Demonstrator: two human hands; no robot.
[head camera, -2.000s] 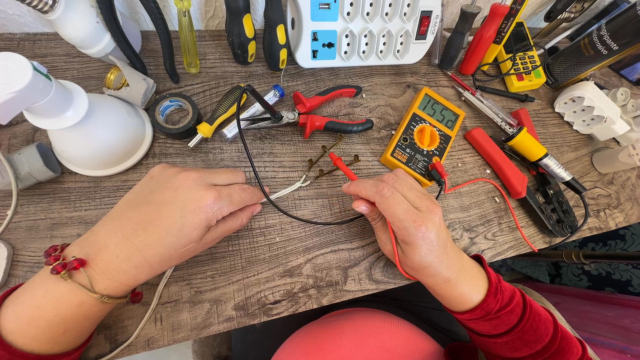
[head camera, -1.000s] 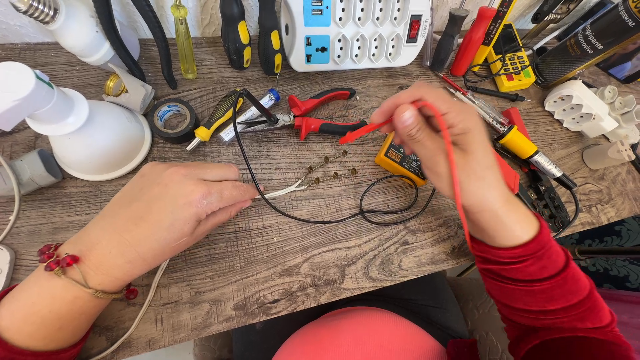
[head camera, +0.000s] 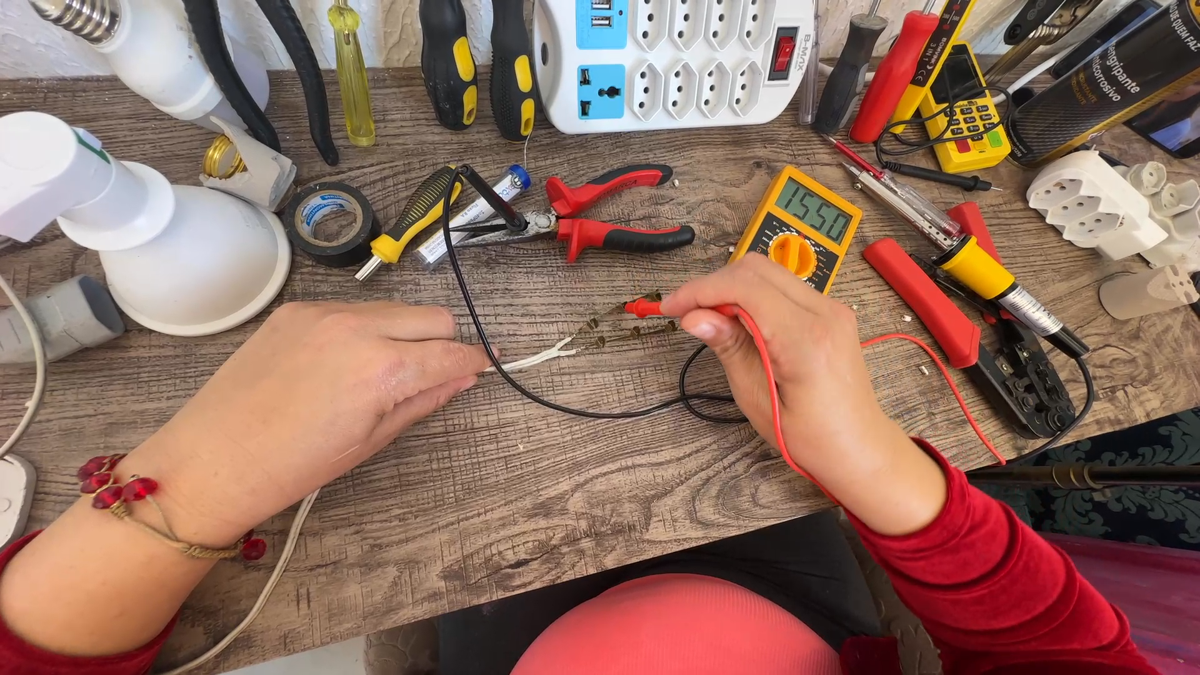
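Observation:
My left hand (head camera: 375, 384) pinches a white two-core cable (head camera: 530, 360) against the wooden bench. The split ends of the cable reach small brass contact strips (head camera: 600, 328) lying on the wood. In my right hand (head camera: 778, 347) is the red multimeter probe (head camera: 645, 307), its tip at the upper strip; exact contact cannot be told. A yellow digital multimeter (head camera: 797, 230), its display lit with digits, lies just beyond my right hand. The black probe (head camera: 492, 197) rests across red-handled long-nose pliers (head camera: 600, 211), and its black lead loops over the cable by my left fingertips.
Black tape (head camera: 331, 223), a yellow-black screwdriver (head camera: 412, 217) and a white lamp (head camera: 192, 253) are at left. A power strip (head camera: 670, 61) lies at the back. At right are a soldering iron (head camera: 975, 267), a red-handled crimping tool (head camera: 923, 300) and white socket adapters (head camera: 1092, 202).
My right hand, raised over the multimeter a second ago, has come down and left with the red probe to the brass strips. The multimeter display shows again. My left hand has stayed on the cable.

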